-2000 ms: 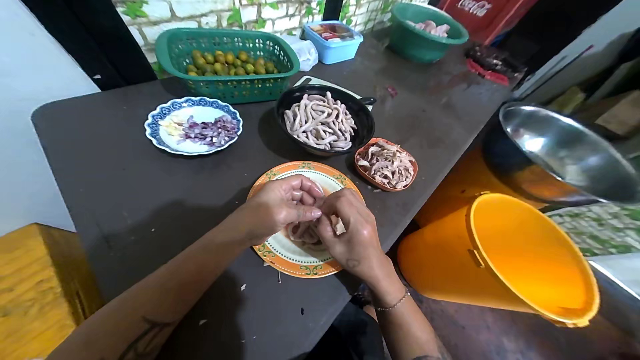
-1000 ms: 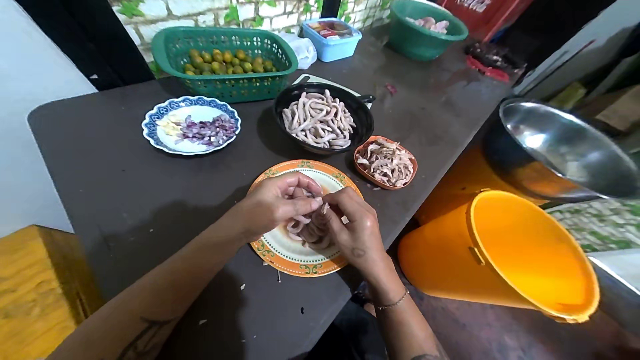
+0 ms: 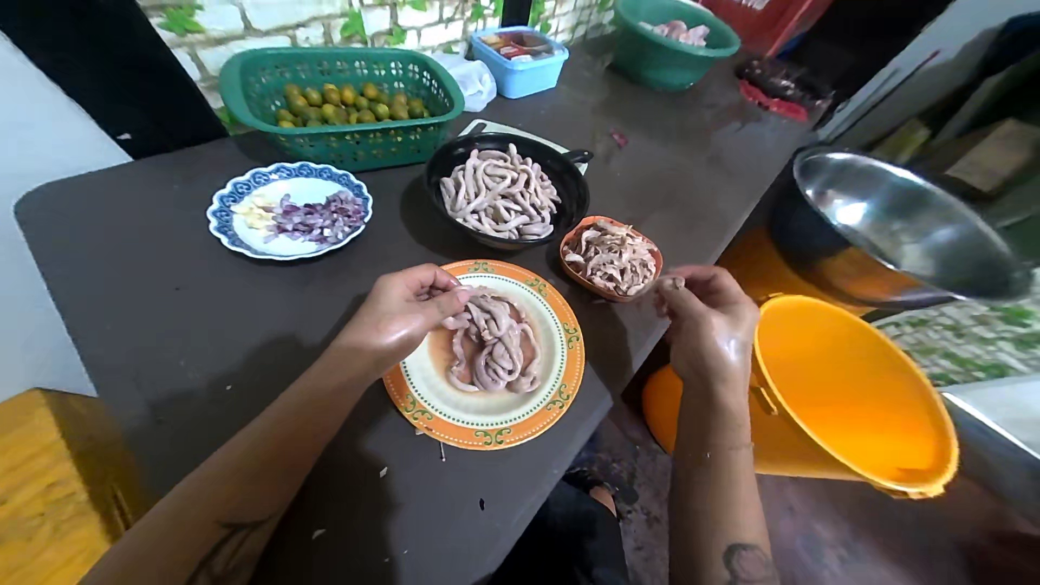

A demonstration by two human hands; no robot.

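An orange-rimmed plate (image 3: 572, 357) holds a tangle of pale intestines (image 3: 497, 345) in pinkish liquid. My left hand (image 3: 410, 313) pinches part of an intestine between thumb and fingertips at the plate's upper left. Off to the right, beyond the table edge, my right hand (image 3: 708, 321) has thumb and fingers pressed together; whether a thin scrap is between them cannot be told. Close by it stands a small orange bowl (image 3: 608, 292) of pale, shredded scraps (image 3: 613, 257). Behind the plate, a black pan (image 3: 575, 191) is heaped with more intestines (image 3: 500, 191).
On the table are a blue-rimmed plate (image 3: 219, 213) of chopped onion and garlic, a green basket (image 3: 244, 89) of small citrus fruits, a light-blue container (image 3: 520, 77) and a green basin (image 3: 674, 65). An orange bucket (image 3: 853, 390) and a metal basin (image 3: 910, 219) stand beyond the right edge.
My hands were together over the plate. My right hand has moved right, past the small orange bowl, while my left stays at the plate; the intestines are now more exposed.
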